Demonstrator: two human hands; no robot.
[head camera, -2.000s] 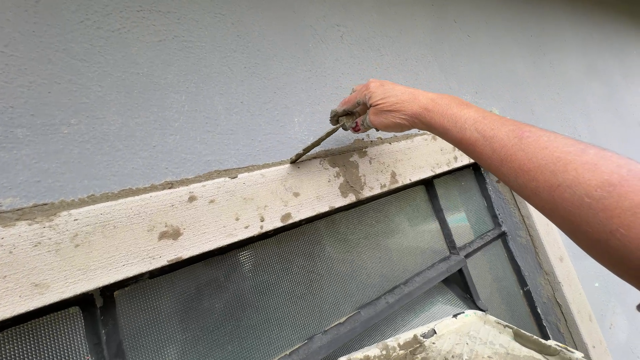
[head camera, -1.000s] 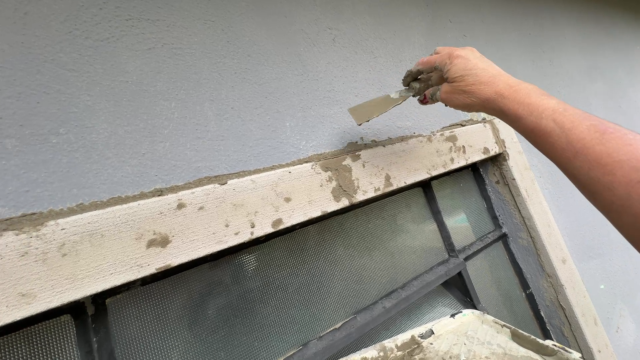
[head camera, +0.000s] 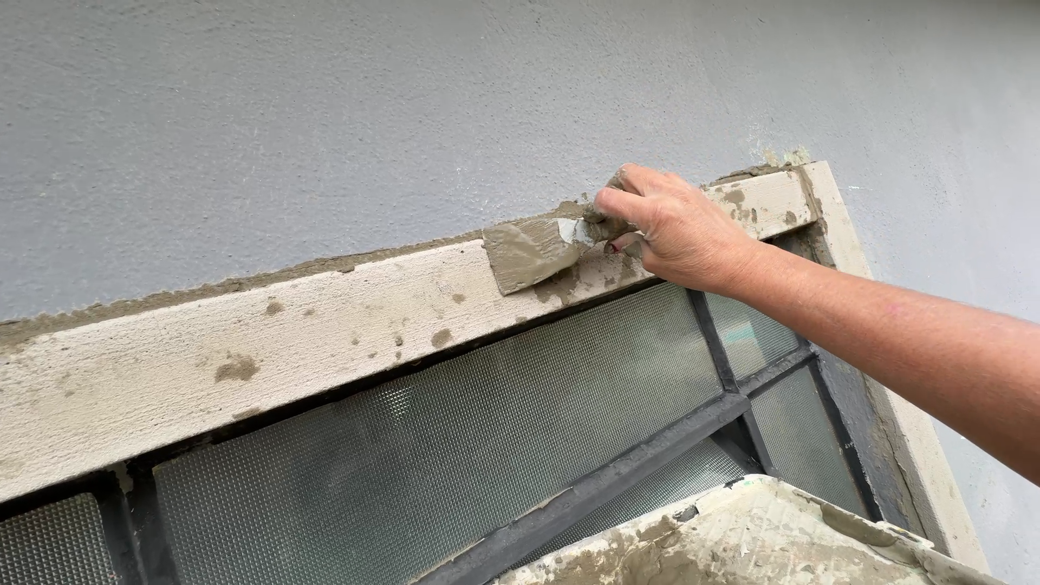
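Observation:
My right hand (head camera: 670, 223) grips a putty knife (head camera: 532, 253) by its mortar-caked handle. The blade, coated with grey-brown mortar, lies over the upper edge of the pale window trim (head camera: 390, 313), just right of the middle of the view. A rough line of mortar (head camera: 236, 284) runs along the joint between this trim and the grey wall (head camera: 309, 130). Mortar spots mark the face of the trim. My left hand is not in view.
Below the trim is a window with textured glass panes (head camera: 439, 439) and dark metal bars (head camera: 601, 487). A mortar-smeared container (head camera: 780, 520) juts in at the bottom right. Pale side trim (head camera: 918, 439) slopes down on the right.
One second ago the putty knife was held off the wall above the trim; now my right hand has lowered it onto the trim's upper edge, its blade lying broad side to view.

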